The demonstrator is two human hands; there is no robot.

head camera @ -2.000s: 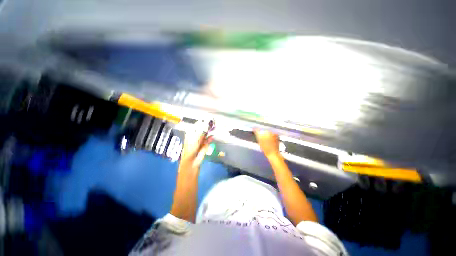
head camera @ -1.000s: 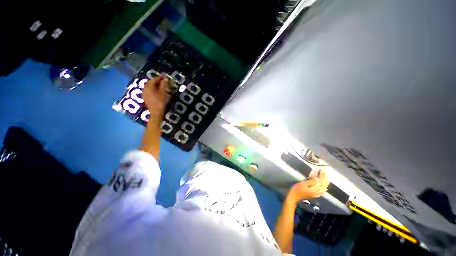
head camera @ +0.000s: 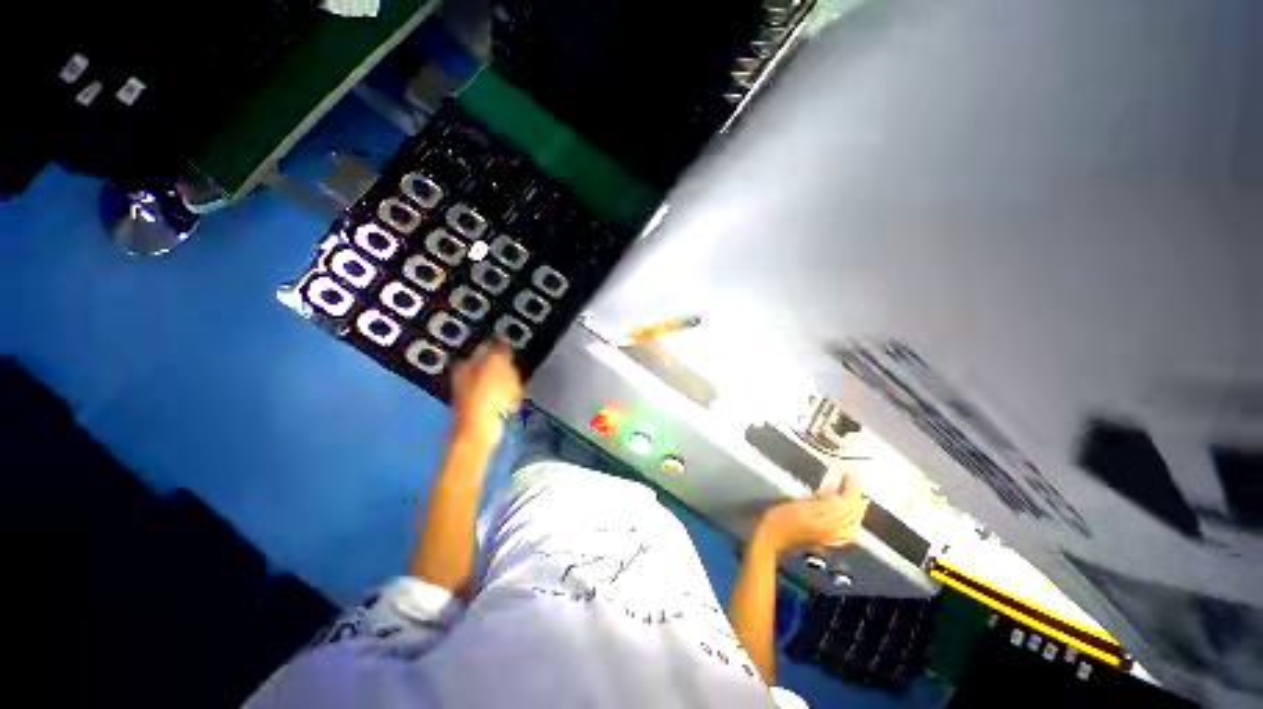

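Note:
A black parts tray point(head camera: 457, 146) with rows of pale ring-shaped workpieces point(head camera: 378, 327) lies left of the machine; its far pockets look dark. My left hand point(head camera: 488, 385) is over the tray's near corner, fingers pointing down and blurred; whether it grips a ring is hidden. My right hand point(head camera: 820, 515) is over the machine's grey front panel point(head camera: 582, 381), fingertips close together at the edge of the bright opening. I cannot tell if it holds a part. A small metal fixture point(head camera: 831, 423) stands in the opening just beyond it.
The white hood point(head camera: 997, 222) fills the upper right. Red point(head camera: 604, 423), green point(head camera: 640, 443) and yellowish point(head camera: 673, 464) buttons sit on the panel; two silver buttons are below my right hand. A yellow-and-black bar point(head camera: 1025, 612) borders the opening. Black trays point(head camera: 866, 637) and a stool base point(head camera: 146, 219) also show.
I have turned from the machine towards the left tray. My left hand has moved from the tray's middle to its near corner. My right hand stays by the opening.

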